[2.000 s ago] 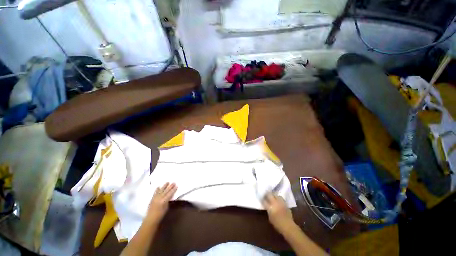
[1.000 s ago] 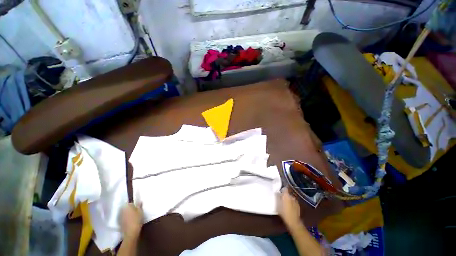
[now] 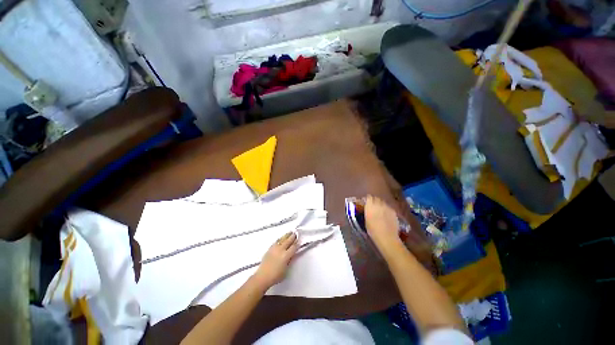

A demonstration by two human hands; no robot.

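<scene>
A white garment panel lies flat on the brown cloth of the pressing table, with two thin dark seam lines across it. A yellow triangular piece sticks out above its top edge. My left hand rests on the panel near the right end of the seams, fingers on the cloth. My right hand is closed around the handle of the steam iron, which is on the table just right of the panel. My hand hides most of the iron.
A crumpled white and yellow pile lies at left. A brown padded board stands behind left, a grey padded board at right. Blue crate below right. Scrap trough by the wall. A wrapped hose hangs at right.
My left hand has moved from the panel's lower left edge onto its right part. My right hand has left the panel's right edge and taken hold of the iron. The view has shifted right.
</scene>
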